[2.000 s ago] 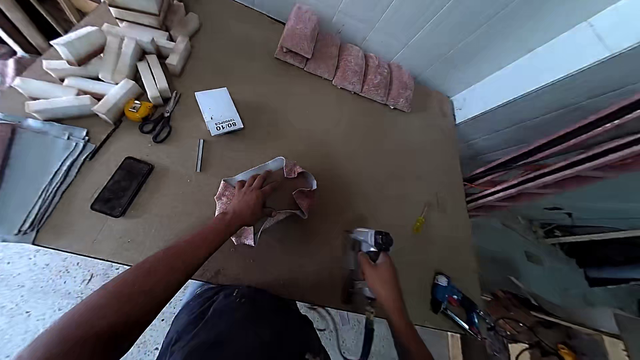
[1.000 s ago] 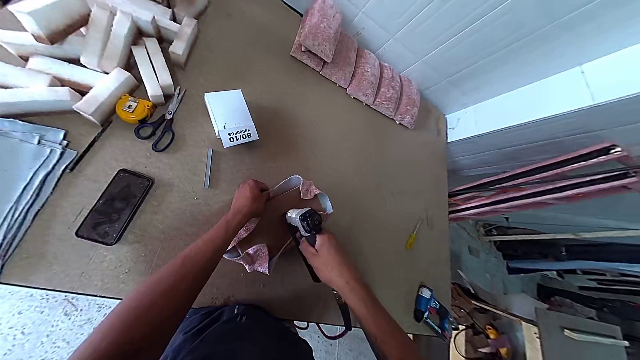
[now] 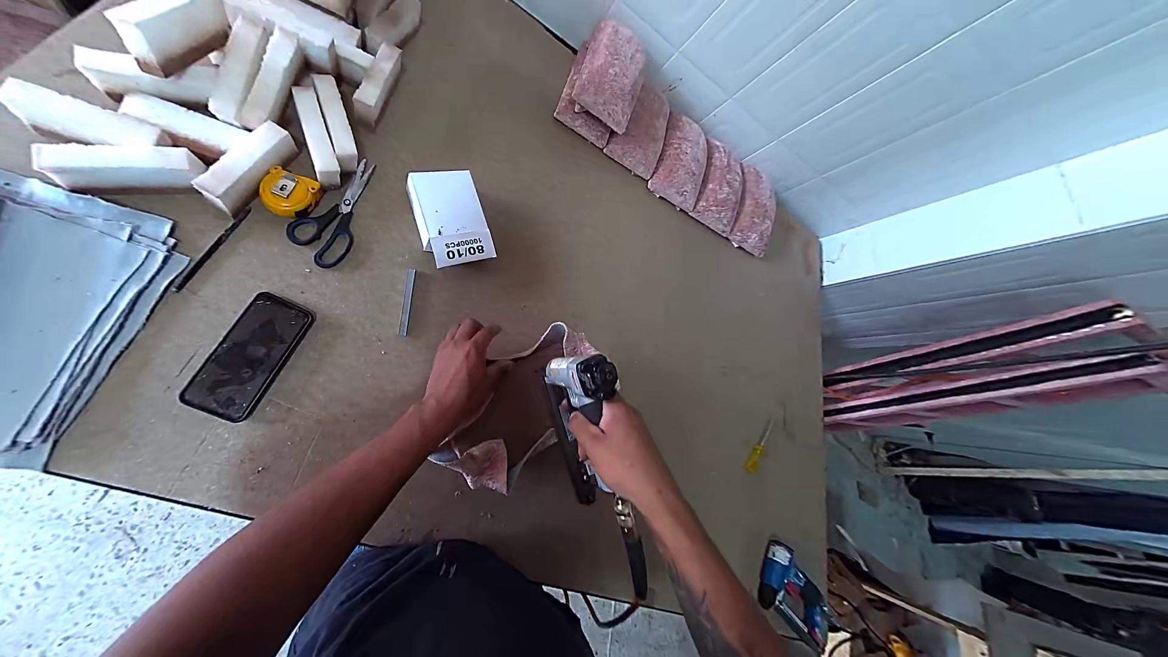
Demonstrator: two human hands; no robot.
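Observation:
A pneumatic staple gun (image 3: 577,401) with an air hose is gripped by my right hand (image 3: 613,444), its head over the right side of the fabric. The fabric piece (image 3: 485,463), pink on one face and grey on the other, lies folded around a brown form on the table. Its upper left edge is under the fingers of my left hand (image 3: 463,372), which hold it there. A strip of staples (image 3: 407,303) lies above my left hand, near a white staple box (image 3: 453,212).
Foam-topped blocks (image 3: 119,169) crowd the upper left, near a tape measure (image 3: 289,192), scissors (image 3: 336,219), phone (image 3: 247,357) and grey fabric sheets (image 3: 73,292). Pink covered pieces (image 3: 679,151) line the wall. A yellow screwdriver (image 3: 756,456) and blue power tool (image 3: 792,589) lie right.
From about two seconds ago, my right hand has brought the staple gun left to the fabric. My left hand has shifted from on top of the fabric to its upper left edge.

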